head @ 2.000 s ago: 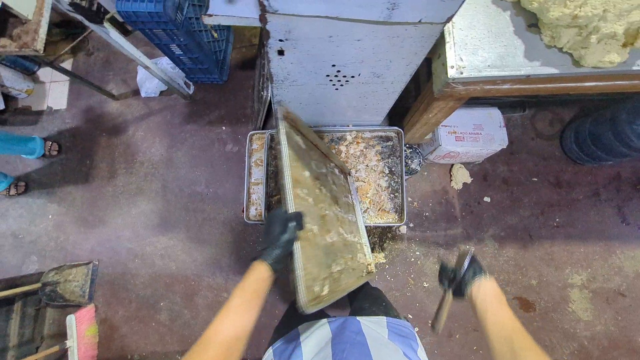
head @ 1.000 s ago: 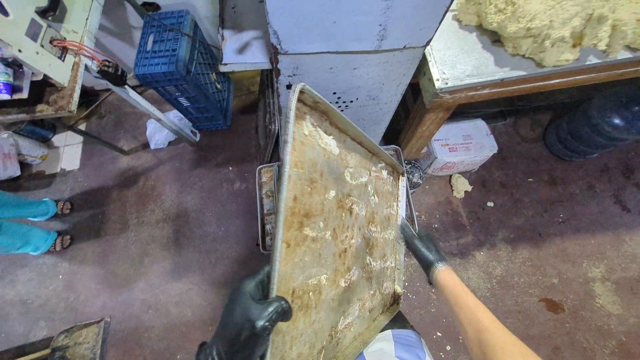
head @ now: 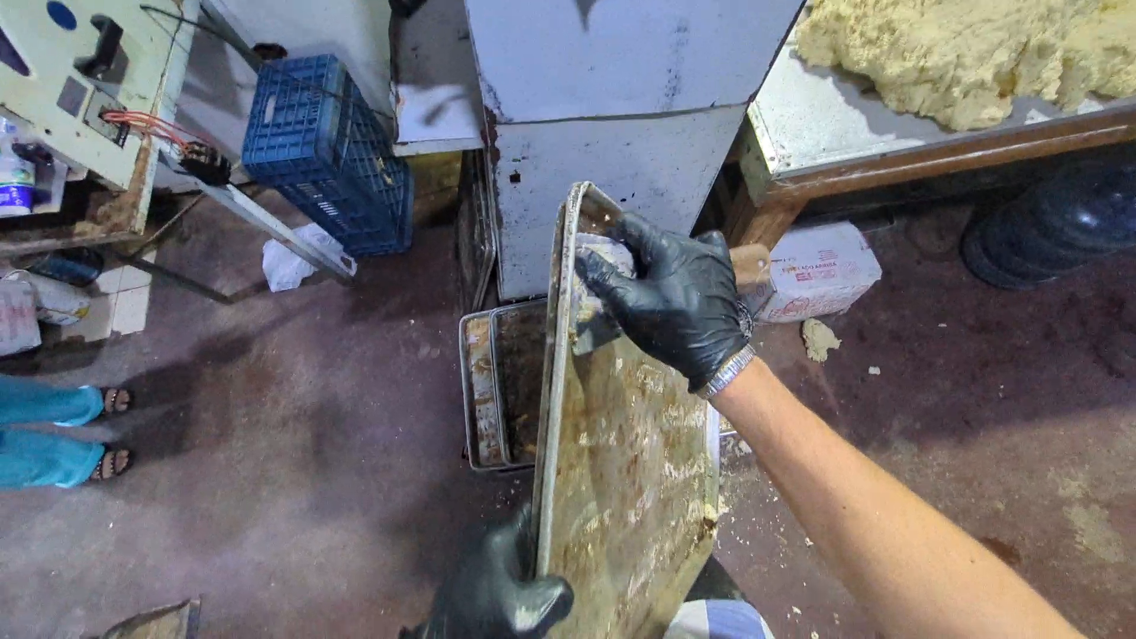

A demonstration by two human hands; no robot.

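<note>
A metal baking tray [head: 639, 444] with stuck-on residue stands steeply tilted in front of me. My left hand [head: 501, 581], in a black glove, grips its lower left rim. Near the tray's top end, my right hand [head: 679, 297], gloved in black with a metal watch at the wrist, holds a scraper [head: 603, 257] whose wide blade lies against the tray's inner face. The scraper's wooden handle [head: 750, 264] sticks out to the right of that hand. Behind and below, more trays [head: 480, 390] rest low down, partly hidden by the raised one.
A white metal cabinet [head: 603, 177] stands ahead. Blue crates [head: 328, 160] are at the left, near a machine [head: 80, 98]. A table [head: 834, 133] bearing dough [head: 958, 62] is at the right, with a carton [head: 821, 271] beneath. A person's feet [head: 115, 430] show at far left.
My right hand has moved from the tray's right edge up to its top end. One second ago the tray's inner face was turned more toward me. My left hand still grips the rim.
</note>
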